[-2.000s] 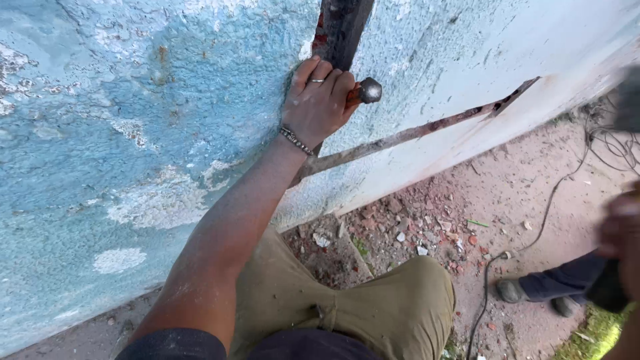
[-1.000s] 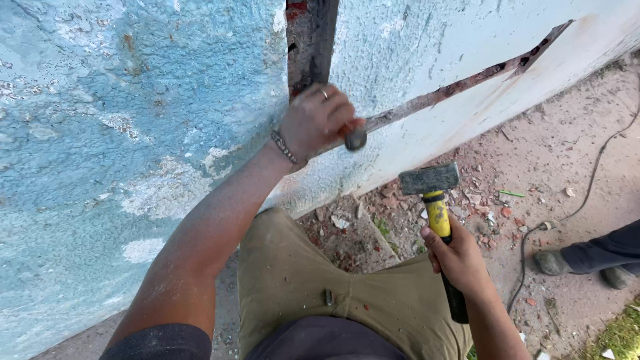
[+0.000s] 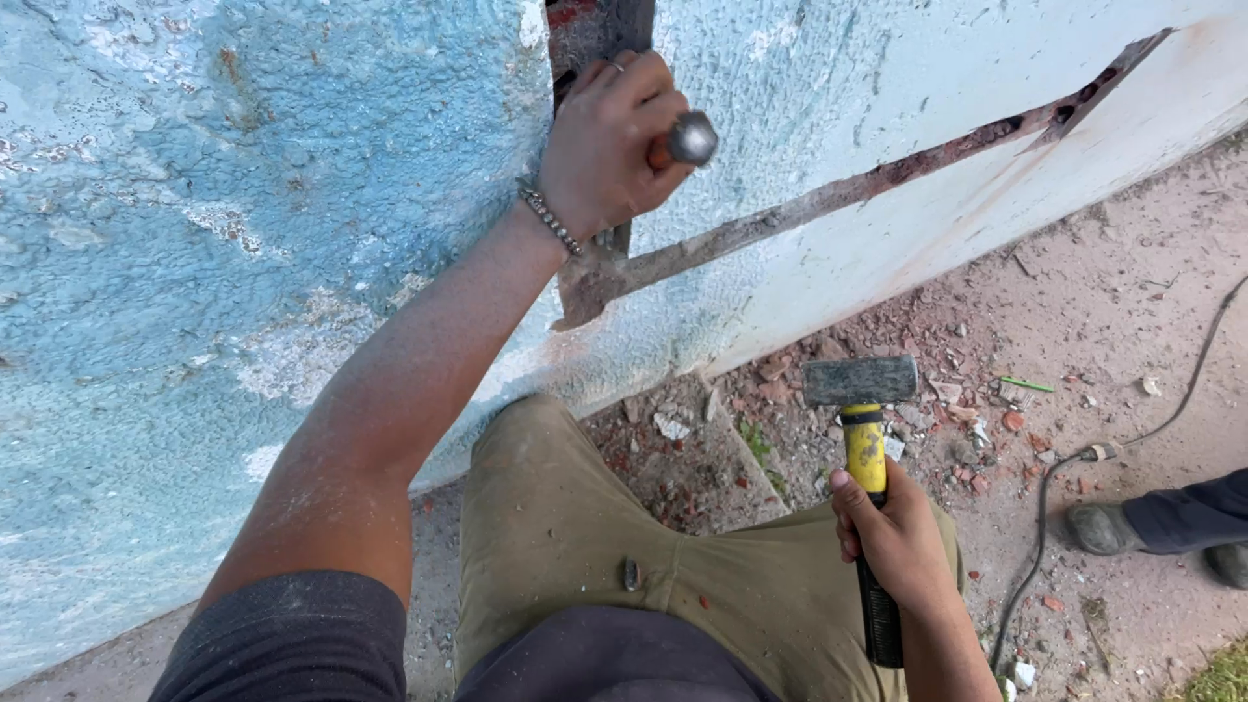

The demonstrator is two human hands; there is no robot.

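Note:
My left hand [image 3: 619,146] grips a chisel [image 3: 690,141] against the wall; its round metal head and an orange part show, while its tip is hidden behind my fingers. The hand lies over a vertical channel [image 3: 609,29] cut into the blue painted wall [image 3: 409,156]. From the foot of that channel a narrow groove [image 3: 780,216] runs up to the right, exposing reddish masonry. Lower right, my right hand [image 3: 892,531] holds a club hammer [image 3: 860,380] by its black and yellow handle, the steel head uppermost and apart from the chisel.
Broken brick and plaster rubble [image 3: 682,448] lies along the wall's base beside my knees. A dark cable with a connector [image 3: 1100,451] crosses the dusty ground. At the right edge are another person's boot [image 3: 1105,528] and dark trouser leg. Grass grows at the lower right corner.
Two seconds ago my right hand was a blur at the right edge with the hammer; both came inward by one second ago. My left hand has stayed on the chisel at the channel.

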